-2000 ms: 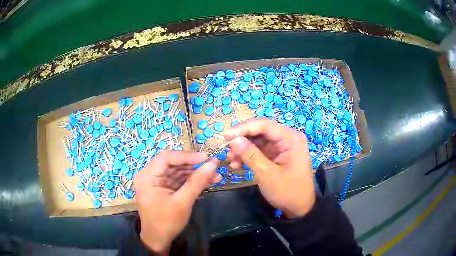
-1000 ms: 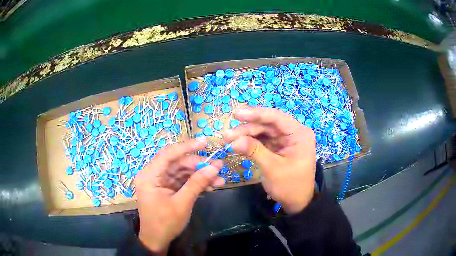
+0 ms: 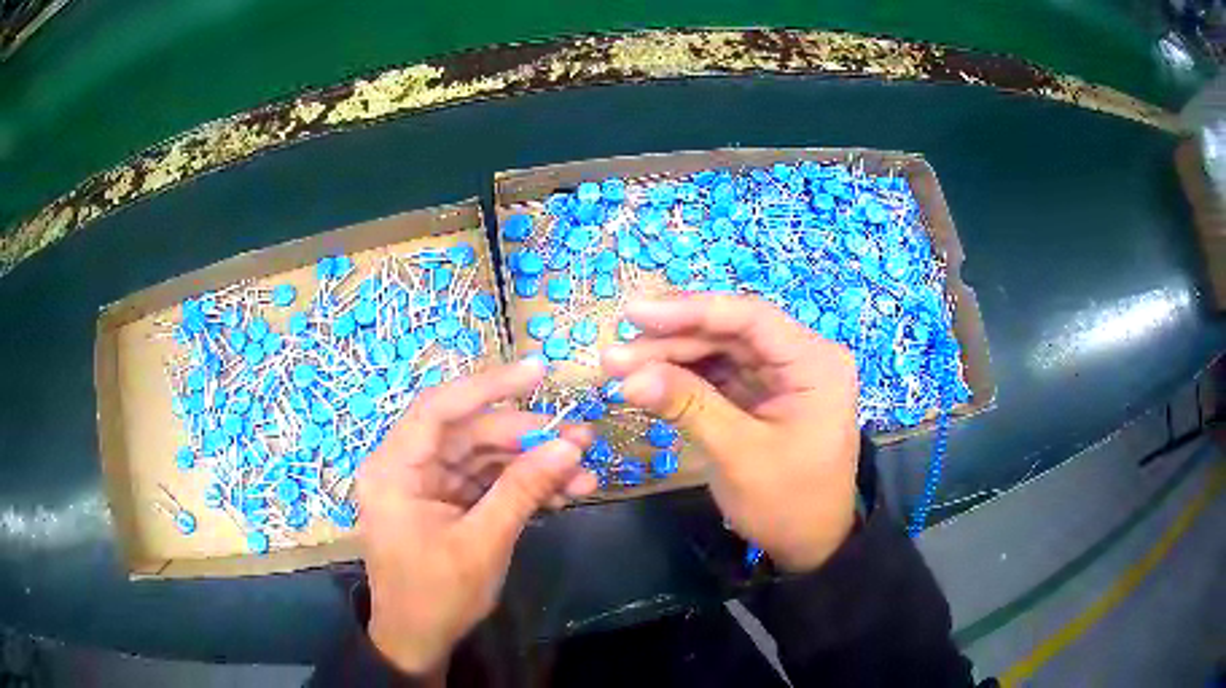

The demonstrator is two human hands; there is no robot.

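My bare left hand pinches a blue disc component between thumb and fingers, its leads pointing up to the right. My bare right hand is just to its right, with a bit of blue at its thumb and fingertip, seemingly another disc. Both hands are above the near left part of the right cardboard tray, which is full of blue discs with leads, densest at its right side. The left cardboard tray holds many more discs lying loosely. The hands hide part of both trays.
The trays sit on a dark green worktop. A metal edge rail with chipped yellowish paint runs behind them, beside a brighter green surface. A blue coiled cord hangs at the right tray's near edge. Floor with a yellow line shows at lower right.
The hands have moved slightly apart since the oldest frame. The disc in my left hand shows more clearly, and the leads that stretched between the fingertips now end short of my right fingertips.
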